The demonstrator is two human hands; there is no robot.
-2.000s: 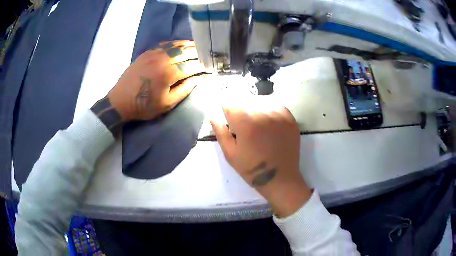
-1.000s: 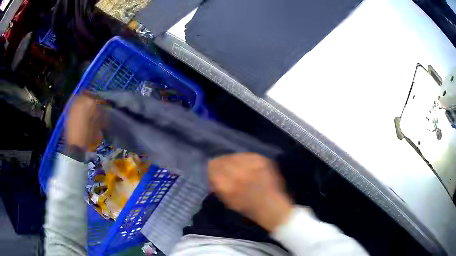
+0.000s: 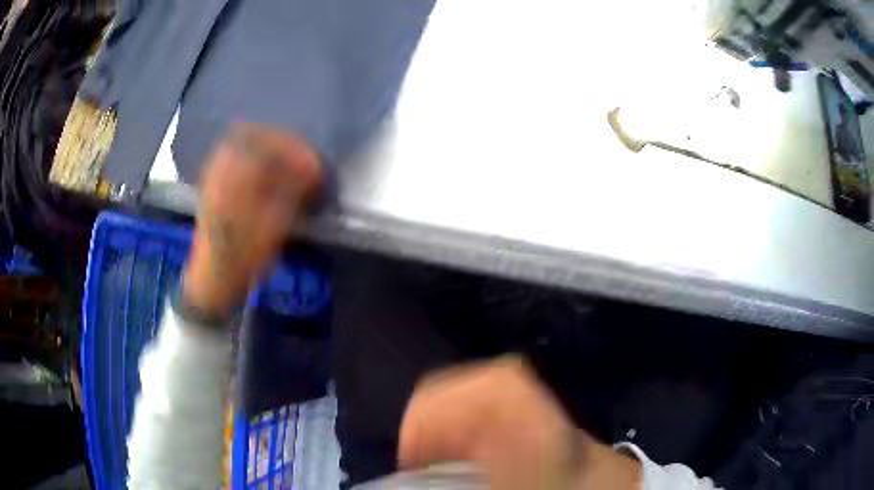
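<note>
Blue-grey cut panels (image 3: 297, 77) lie flat at the left of the white table, reaching near its front edge. My left hand (image 3: 251, 206), blurred, is over the table's front edge at the panels' lower end; whether its fingers grip a panel cannot be told. My right hand (image 3: 498, 421), blurred and curled, is low over my lap, away from the panels; its fingertips are unclear and I cannot tell whether it holds anything. A dark cloth-like piece (image 3: 283, 359) hangs or lies by the crate, below my left hand.
A blue plastic crate (image 3: 105, 325) stands below the table at the left, partly behind my left forearm. The grey measuring tape (image 3: 537, 268) runs along the table's front edge. The smartphone (image 3: 845, 144) and blurred machine parts (image 3: 795, 33) are at the upper right. Dark cloth with pale threads lies at lower right.
The view has swung back toward the table. My left hand has moved from over the crate to the table edge. The grey cloth stretched between both hands is no longer seen there.
</note>
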